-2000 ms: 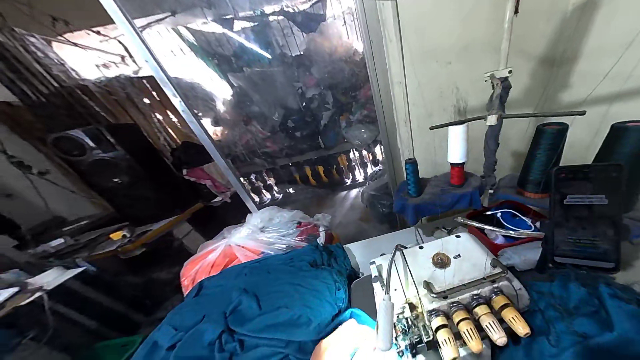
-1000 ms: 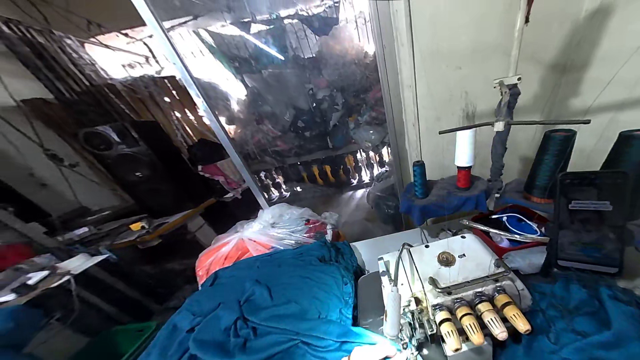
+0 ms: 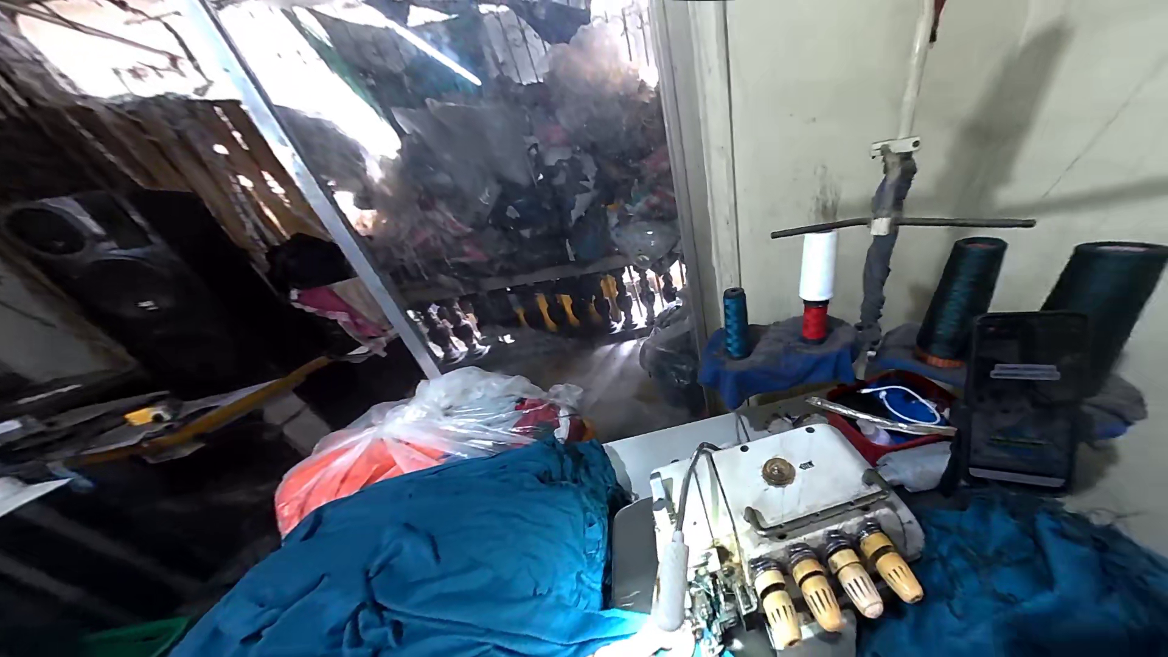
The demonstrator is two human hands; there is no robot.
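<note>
A white overlock sewing machine (image 3: 817, 470) stands at the lower right, with several beige tension knobs (image 3: 821, 593) along its front. Teal fabric (image 3: 438, 557) spreads left of it and reaches the brightly lit sewing area at the bottom edge. There, a glaring pale shape may be part of my left hand (image 3: 639, 642); its fingers and any hold on the cloth cannot be made out. My right hand is not visible. More teal fabric (image 3: 1031, 579) lies right of the machine. A blue thread spool (image 3: 735, 324), a white cone (image 3: 817, 265) and a red spool (image 3: 814, 321) stand behind it.
A tied clear plastic bag (image 3: 411, 438) with orange-red contents sits behind the left fabric. A phone (image 3: 1022, 401) stands upright near large dark thread cones (image 3: 963, 297). A red tray (image 3: 890, 443) holds small items. A large speaker (image 3: 119, 283) and a cluttered table (image 3: 228, 411) are at the left.
A hand visible at the bottom edge beside the machine two seconds ago is now mostly out of frame or lost in glare. The teal fabric stays beside the machine.
</note>
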